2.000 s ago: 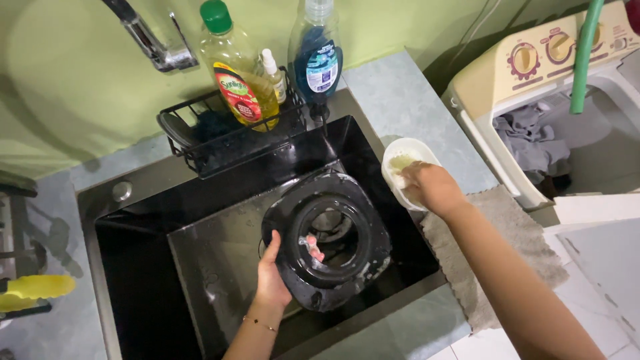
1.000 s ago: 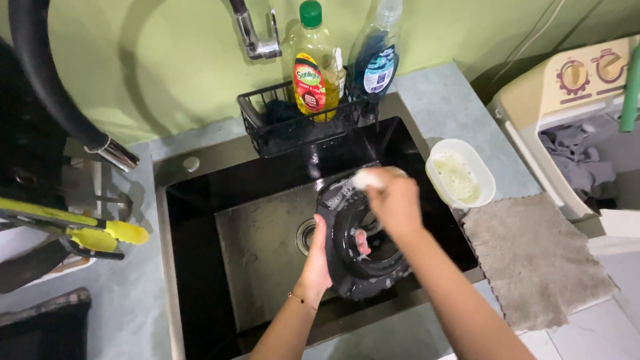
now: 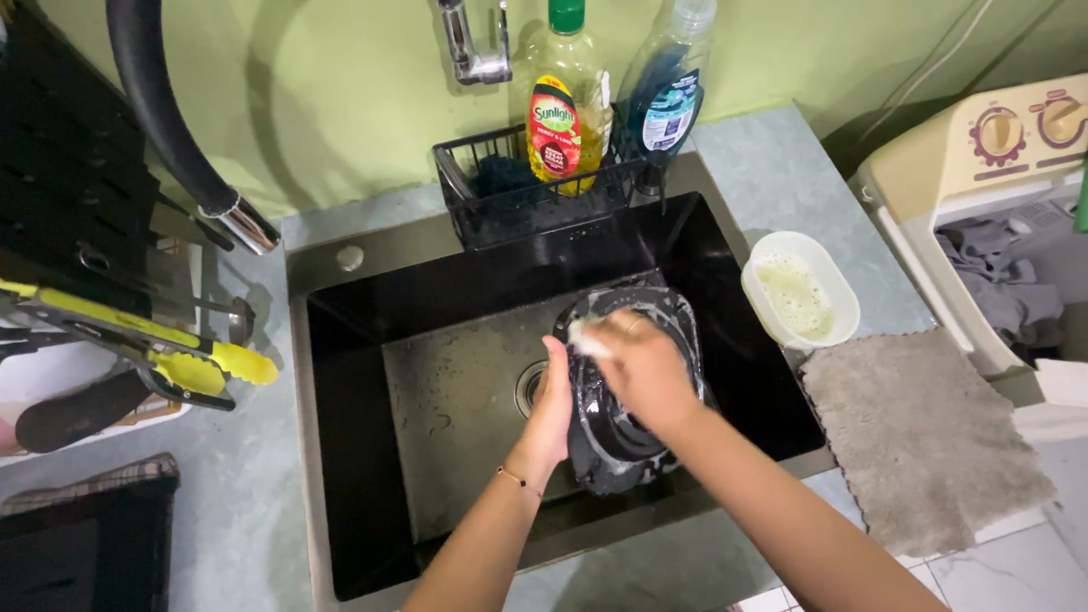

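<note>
A soapy black plastic part (image 3: 629, 442) with a round raised ring is tilted inside the black sink (image 3: 459, 408). My left hand (image 3: 546, 408) grips its left edge, thumb up and the other fingers hidden behind it. My right hand (image 3: 642, 361) presses a white foamy sponge or pad (image 3: 589, 338) against the upper left of the part. To the right of the sink, a white plastic tub (image 3: 799, 291) holds foamy, pale yellow-green liquid. A grey cloth (image 3: 922, 438) lies beside it, over the counter's edge.
A black wire caddy (image 3: 544, 208) at the sink's back holds a Sunlight dish soap bottle (image 3: 557, 119); a blue liquid bottle (image 3: 667, 102) stands by it. A black faucet hose (image 3: 157, 102) hangs at left, above yellow-tipped tongs (image 3: 242, 364). A washing machine (image 3: 952, 170) stands at right.
My right hand has moved from the tub to the black part, with the white sponge or pad in it. The part is tilted more steeply than before. The view has shifted left.
</note>
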